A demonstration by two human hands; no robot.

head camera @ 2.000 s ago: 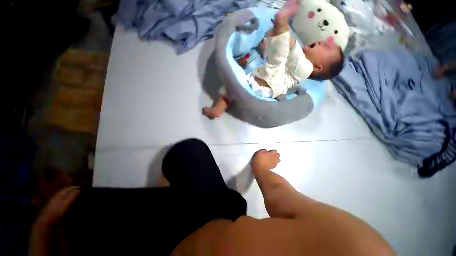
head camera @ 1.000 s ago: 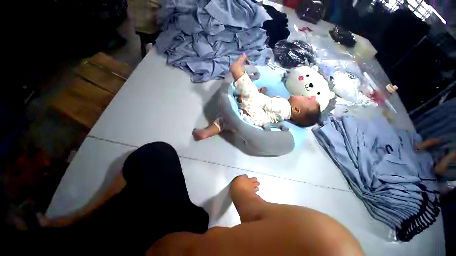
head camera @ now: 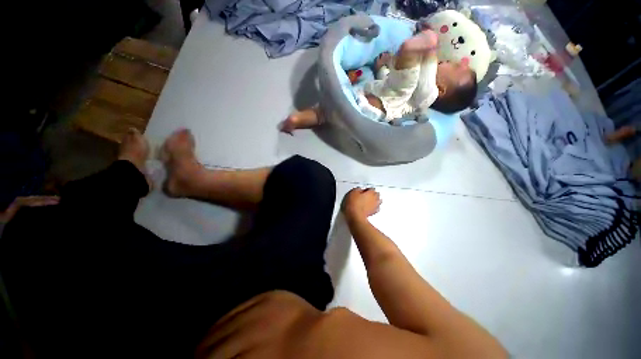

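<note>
My right hand [head camera: 362, 203] rests on the white table [head camera: 450, 231] with its fingers curled and nothing visible in it. My left hand [head camera: 28, 202] is small and dim at the left edge, beside my dark trousers; its fingers and palm are unclear. A baby [head camera: 408, 87] in pale patterned clothes lies back in a light-blue padded seat with a grey rim [head camera: 383, 144], beyond my right hand. One bare leg hangs out over the near left rim; the other is raised. Neither of my hands touches the seat.
My bent leg and bare feet [head camera: 181, 163] lie on the table's left part. Striped blue-grey garments [head camera: 555, 161] are stacked at right, with another person's hand [head camera: 620, 134] beyond. A loose blue-grey heap [head camera: 281, 24], plush cushion [head camera: 460, 43] and clear plastic lie behind. Cartons [head camera: 126, 87] stand at left.
The view has shifted and my bare feet now show on the table. My left hand appears higher at the left edge. The baby's raised leg has come nearer its head. My right hand stays on the table.
</note>
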